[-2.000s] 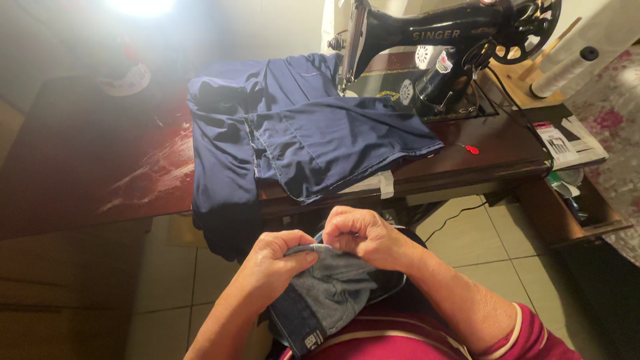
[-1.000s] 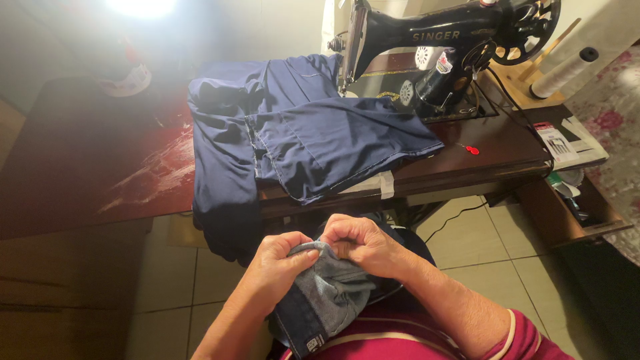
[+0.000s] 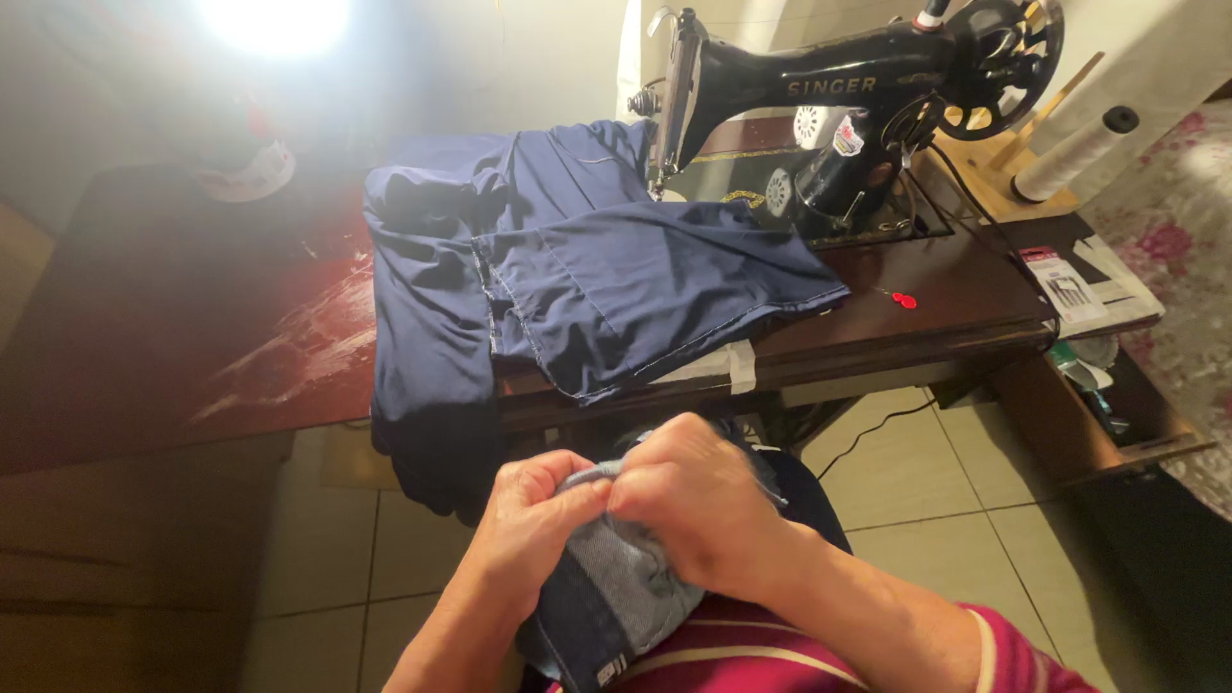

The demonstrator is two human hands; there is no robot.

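Observation:
A piece of denim (image 3: 616, 568), light grey-blue with a dark band, lies over my lap, its upper edge raised between both hands. My left hand (image 3: 529, 525) pinches that edge between thumb and fingers. Close against it, my right hand (image 3: 698, 505) grips the same edge with curled fingers and is slightly blurred. Whether a small tool is hidden in the fingers cannot be seen. Beyond my hands, navy blue cloth (image 3: 635, 279) with pale stitched edges is spread over the table and hangs off its front. Its far part reaches the needle area of a black Singer sewing machine (image 3: 760, 82).
Around the machine is a dark wooden table (image 3: 905, 337) with a worn patch at left and a small red object (image 3: 903, 300). A thread cone (image 3: 1073, 159) stands on a wooden holder at right. Below it, an open drawer (image 3: 1068, 423) holds small items. A cable (image 3: 866, 438) hangs beneath.
The denim is bunched differently between my fingers, and my right hand has shifted and turned a little against the left. The navy cloth and the machine have stayed put.

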